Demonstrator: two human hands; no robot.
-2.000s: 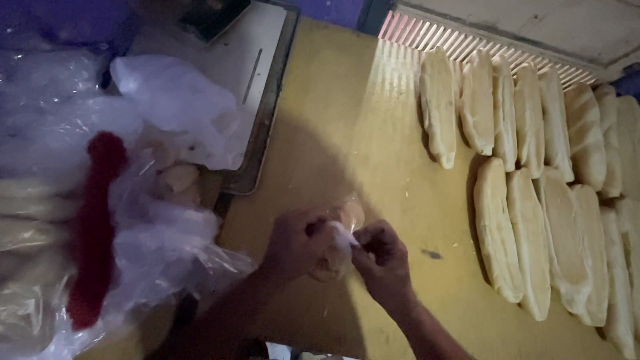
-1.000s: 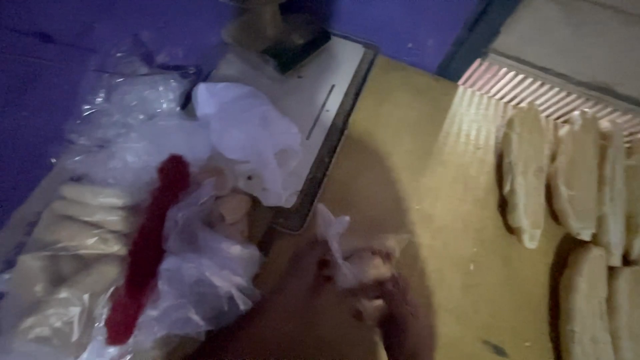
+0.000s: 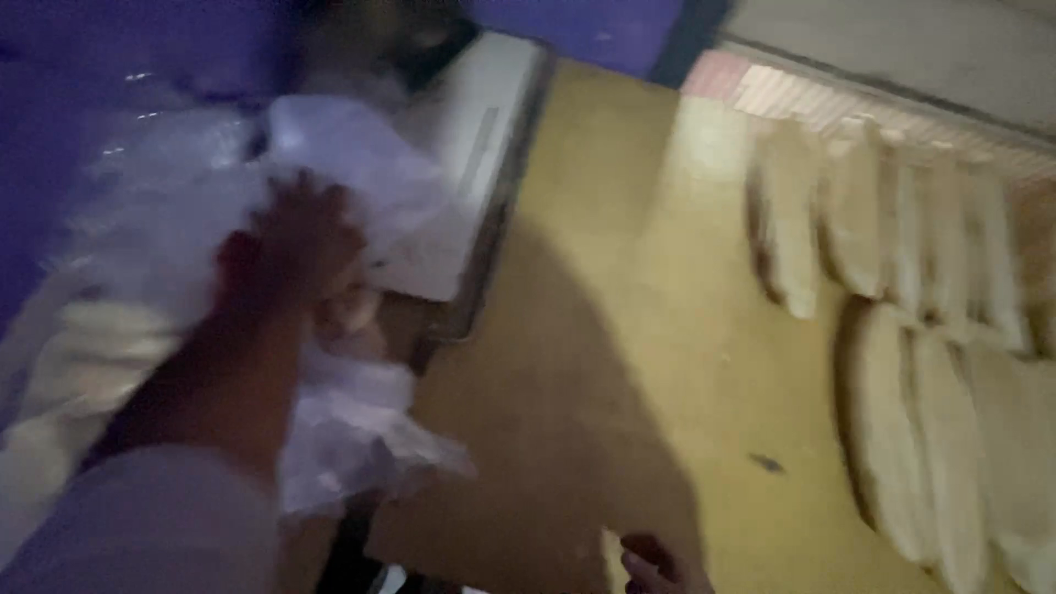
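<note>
Blurred by motion, my left hand (image 3: 309,231) reaches over the clear plastic bags at the left, beside a white plastic bag (image 3: 355,153). The red strip (image 3: 237,260) shows partly behind its wrist. Small light-brown pieces (image 3: 351,313) lie just below the hand; what they are is unclear. Whether the hand grips anything cannot be seen. At the bottom edge my right hand (image 3: 660,565) is partly in view with its fingers curled, near a pale thin thing (image 3: 612,549) that I cannot identify.
Long split bread loaves (image 3: 887,429) lie in two rows on the yellow tabletop (image 3: 610,190) at the right. A pale board with a dark rim (image 3: 503,91) is at the top middle. Packed loaves (image 3: 99,346) sit in clear plastic at the far left. A ribbed strip (image 3: 813,95) borders the back.
My hands were together around a small plastic bag over the table. Now they are apart: the left has moved up and left to the bags, the right is at the bottom edge. The bag is no longer seen between them.
</note>
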